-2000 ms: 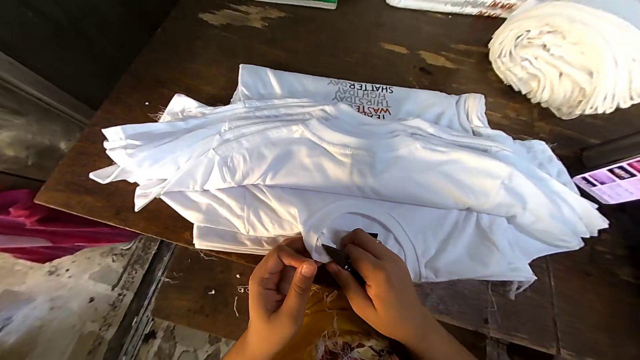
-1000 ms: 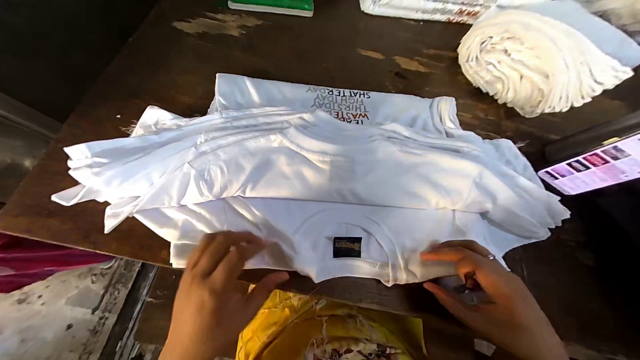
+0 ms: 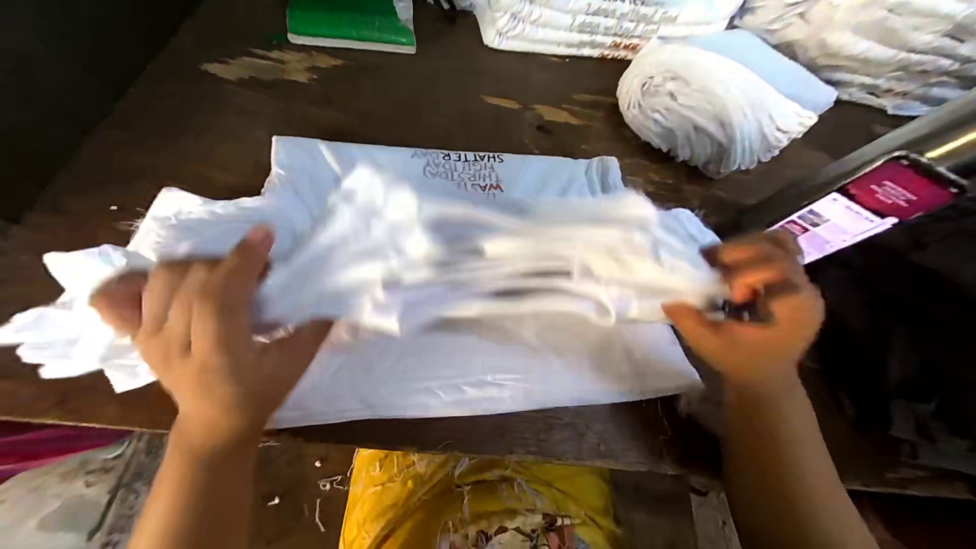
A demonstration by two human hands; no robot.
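A pile of white T-shirts point(image 3: 473, 374) lies on the dark wooden table, one with printed lettering at its far edge. Above the pile a bunched white T-shirt point(image 3: 488, 252) is blurred by motion, stretched between my hands. My left hand point(image 3: 217, 328) grips its left part, thumb towards the middle. My right hand point(image 3: 751, 305) pinches its right end and also has a small dark object point(image 3: 736, 309) between the fingers, too blurred to name. Crumpled white sleeves point(image 3: 84, 320) spread out beyond my left hand.
Behind the pile lie a green-and-white item point(image 3: 351, 27), a stack of printed white shirts point(image 3: 564, 27) and a rolled bundle of white cloth point(image 3: 709, 107). A lit phone point(image 3: 869, 202) leans at the right. A yellow sack point(image 3: 473, 496) with scraps stands below the table's near edge point(image 3: 534, 438).
The top T-shirt lay flat with its neck label showing; now it is lifted and bunched between my hands. Both hands have moved away from the near edge, and each has closed on the cloth.
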